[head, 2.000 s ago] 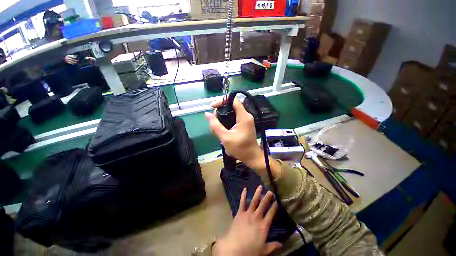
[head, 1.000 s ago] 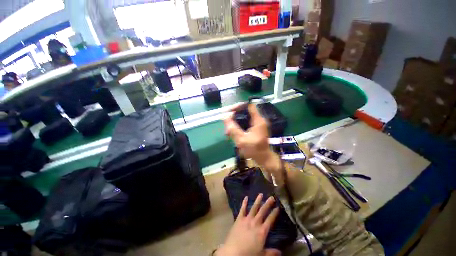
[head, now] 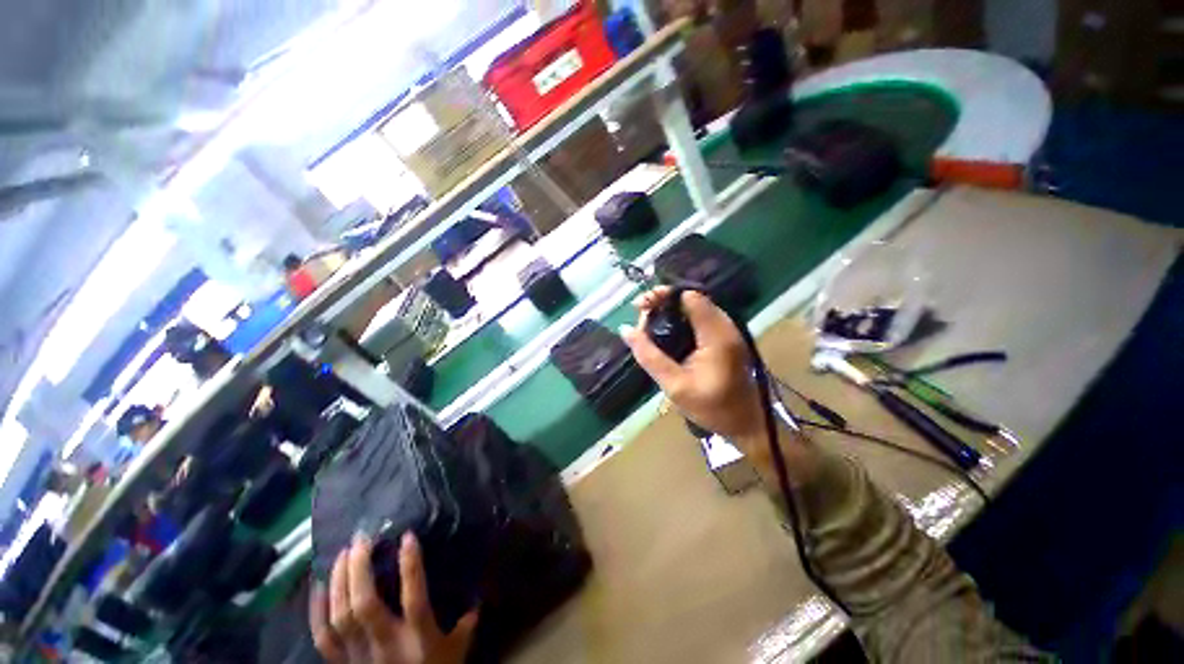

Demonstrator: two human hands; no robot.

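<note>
My right hand [head: 701,363] is closed around the black electric screwdriver [head: 670,324], held upright over the bench at the centre; its cable loops over the wrist. The silver-white screw feeder [head: 730,463] is partly hidden below and behind this hand. My left hand [head: 386,610] lies with fingers spread on the near side of the top black speaker cabinet [head: 390,499] in the stack at the lower left. Whether its fingers grip the cabinet cannot be told.
The cardboard-covered bench [head: 649,545] bears a plastic bag of small parts [head: 867,315] and green-handled pliers [head: 937,396] at right. Behind it, cabinets stand on the green conveyor [head: 506,401]. A white-framed shelf [head: 684,130] holds a red bin [head: 551,68].
The view has tilted and turned. My left hand has left the cabinet in front of me and is now on the stack at left. That cabinet no longer shows under the screwdriver.
</note>
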